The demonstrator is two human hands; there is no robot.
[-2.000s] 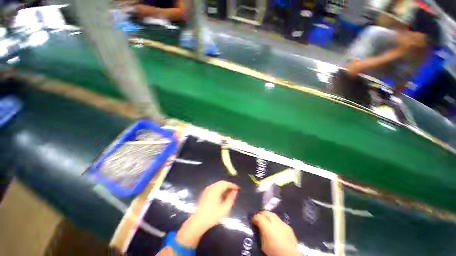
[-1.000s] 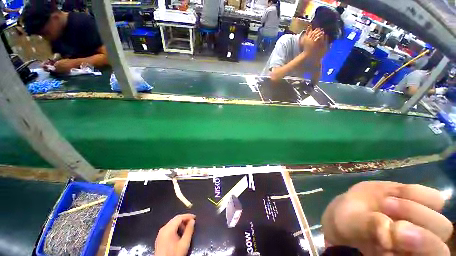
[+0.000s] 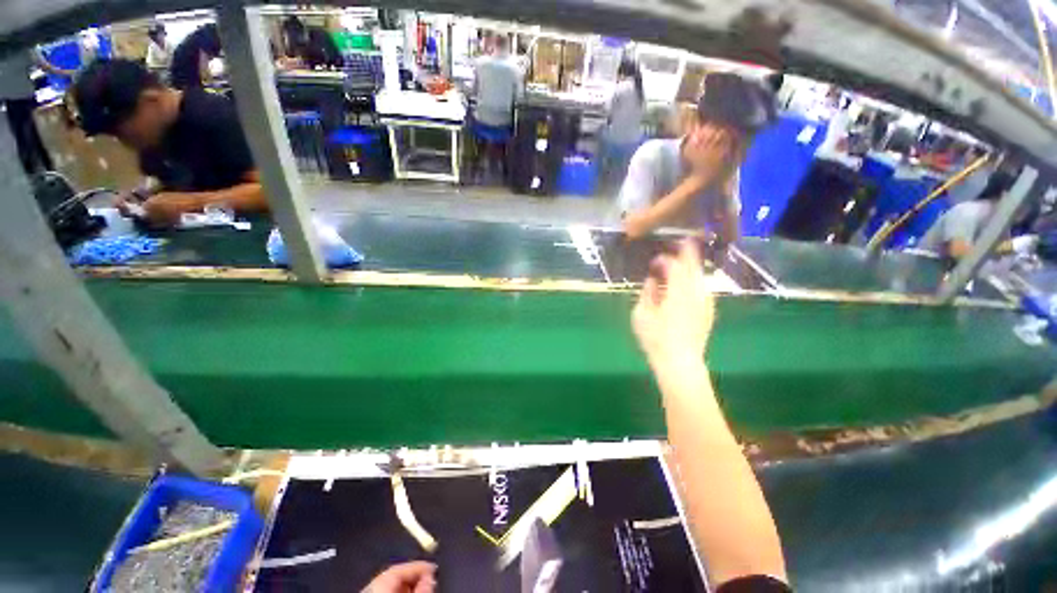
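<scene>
My right hand (image 3: 676, 304) is stretched out over the green belt, its fingers blurred in front of the far bench; a small dark patch shows at the fingers, and I cannot tell if it is held. My left hand (image 3: 402, 578) is low on the black printed mat (image 3: 452, 527), cut off by the bottom edge, and I see nothing clear in it. Cutters with cream-yellow handles (image 3: 410, 513) seem to lie at the mat's upper edge, apart from both hands. A blue bin (image 3: 241, 544) of thin silvery metal pieces stands left of the mat, a pale stick across its contents.
The green belt (image 3: 464, 353) runs across in front. Grey metal posts (image 3: 278, 162) rise left, and a beam crosses above. Across the belt, a person in grey (image 3: 661, 180) leans head on hands; another in black (image 3: 214, 145) works at left.
My right hand has gone from close by the camera at lower right to far out over the belt. The view has tilted up, so mat, bin and left hand sit lower.
</scene>
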